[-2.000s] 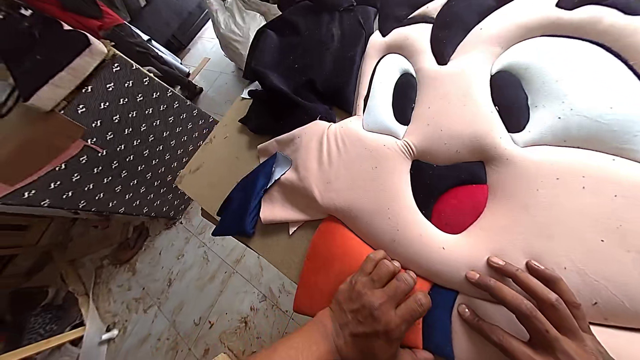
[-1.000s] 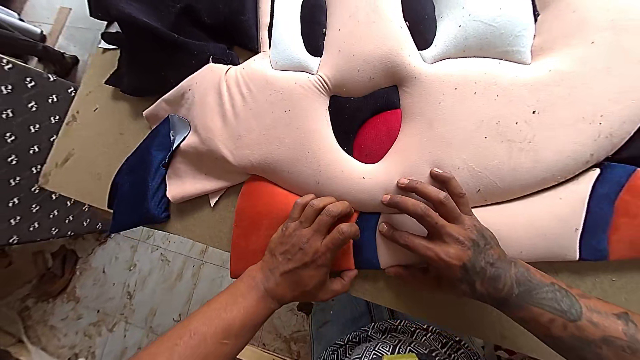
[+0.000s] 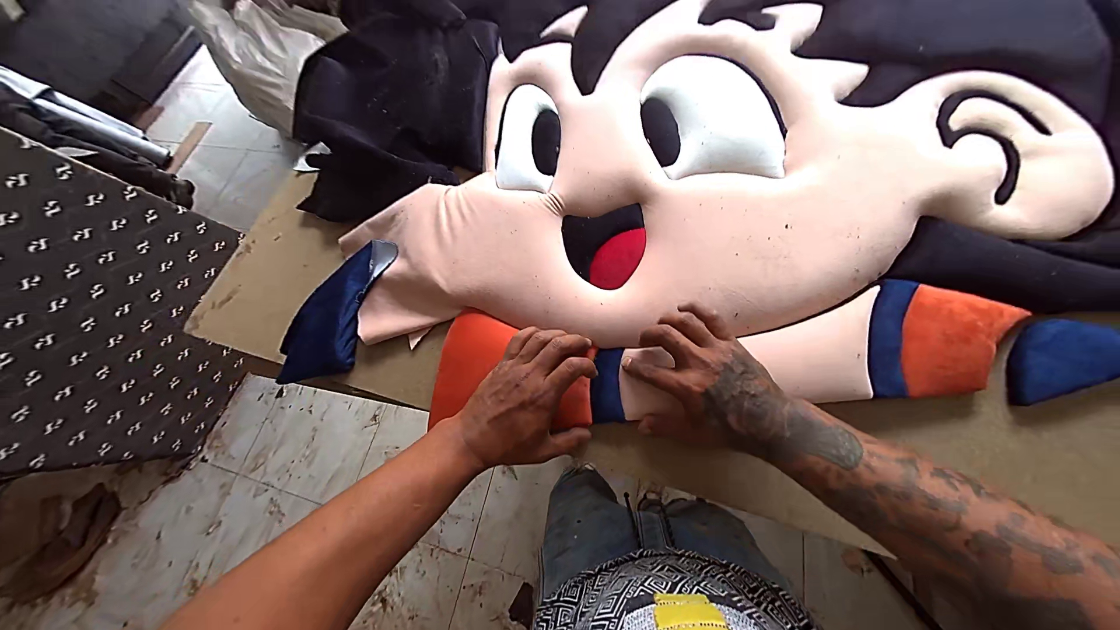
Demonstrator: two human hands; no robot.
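Observation:
A large padded cartoon face (image 3: 752, 236) in pale fabric, with white eyes and an open mouth (image 3: 605, 248), lies on a board. Along its chin runs a padded strip of orange, blue and pale pieces. My left hand (image 3: 531, 398) grips the orange padded piece (image 3: 472, 359), its thumb at the lower edge. Beside it, my right hand (image 3: 691, 376) holds the pale padded piece (image 3: 809, 354), fingers on top and thumb low. Between the hands shows a narrow blue band (image 3: 607, 385). Farther right are a blue band (image 3: 891, 339), an orange piece (image 3: 954, 341) and a separate blue piece (image 3: 1063, 359).
The tan board's (image 3: 254, 297) front edge runs before my legs. Loose blue fabric (image 3: 324, 315) hangs over its left side, with black fabric (image 3: 394, 96) behind. A dark patterned panel (image 3: 96, 306) stands left. A plastic bag (image 3: 262, 66) is at the back, above a tiled floor (image 3: 306, 437).
Two seconds ago my right hand lay flatter with fingers spread; its fingers are now curled around the pale piece. My left hand stays on the orange piece. The view has shifted.

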